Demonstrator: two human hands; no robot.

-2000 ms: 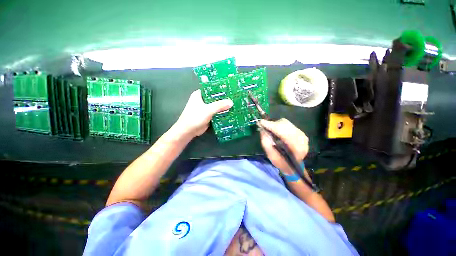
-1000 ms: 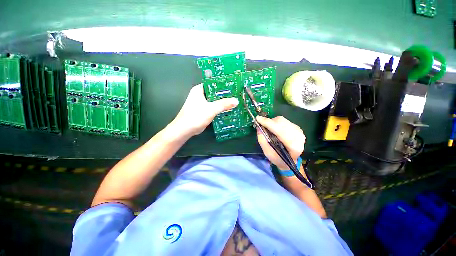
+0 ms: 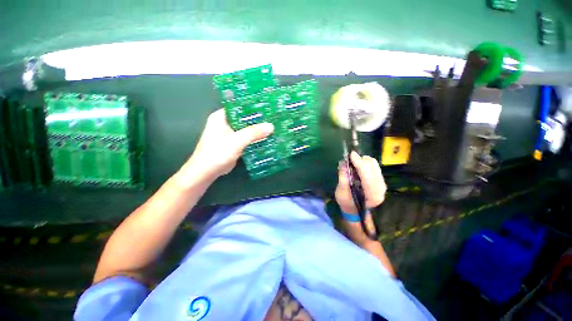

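My left hand (image 3: 219, 145) grips the left edge of a green PCB panel (image 3: 282, 128), thumb on its face; short white connector strips show on it. A narrower green board (image 3: 248, 81) sticks out behind its top left. My right hand (image 3: 362, 185) holds dark tweezers (image 3: 354, 153), their tips at the silvery contents of the round cream-yellow parts tub (image 3: 339, 106). Whether the tips grip a part is too small to tell.
Stacked green PCB panels (image 3: 88, 141) stand at the left. Right of the tub are a black holder with a yellow sponge tray (image 3: 396, 151), a bulky black device (image 3: 439, 150) with green reel flanges (image 3: 488, 64), and a blue tool (image 3: 544, 113). Small boards lie at the top right.
My right hand with the tweezers has moved from the panel's face right to the parts tub. My left hand still holds the panel. The camera view has shifted.
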